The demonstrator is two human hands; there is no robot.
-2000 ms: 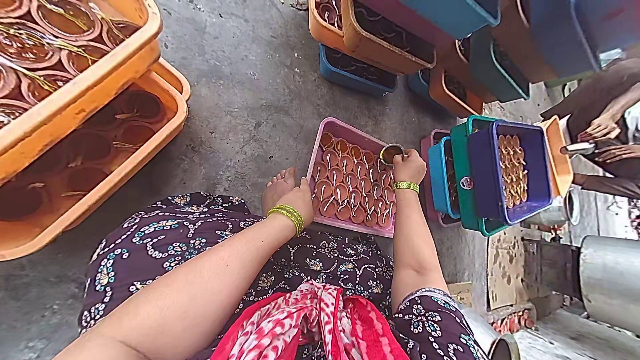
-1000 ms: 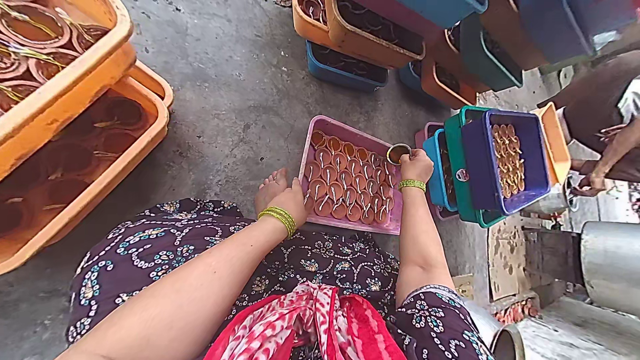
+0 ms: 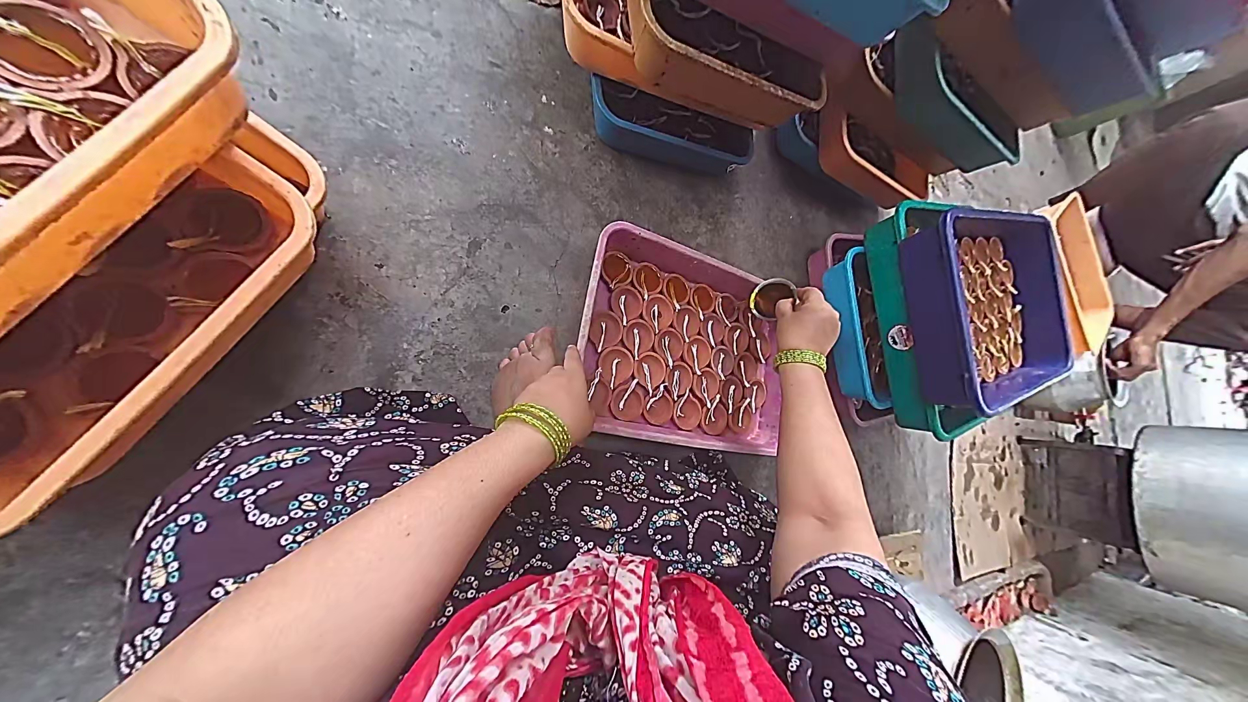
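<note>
A pink plastic tray [image 3: 682, 437] lies on the floor in front of me, filled with rows of small clay lamps [image 3: 670, 345] that have white wicks. The lamps along its far side look darker and filled with liquid. My right hand [image 3: 808, 320] grips a small round metal cup [image 3: 772, 296] of dark liquid above the tray's far right corner. At the tray's left edge is my left hand [image 3: 561, 395]; its fingers are near or on the rim, and whether they grip it cannot be told. A bare foot [image 3: 524, 366] shows just beyond that hand.
Orange tubs [image 3: 146, 156] of lamps are stacked at left. Right of the tray stands a stack with a purple tub [image 3: 1058, 341] and a green tub [image 3: 892, 322]. More tubs [image 3: 682, 146] stand at the back. Another person's hand [image 3: 1136, 353] holds a metal vessel beside a large metal pot [image 3: 1194, 517].
More lamps along the tray's far side look dark and filled than before. My right hand with the cup has stayed near the far right corner. The other person's arm has moved.
</note>
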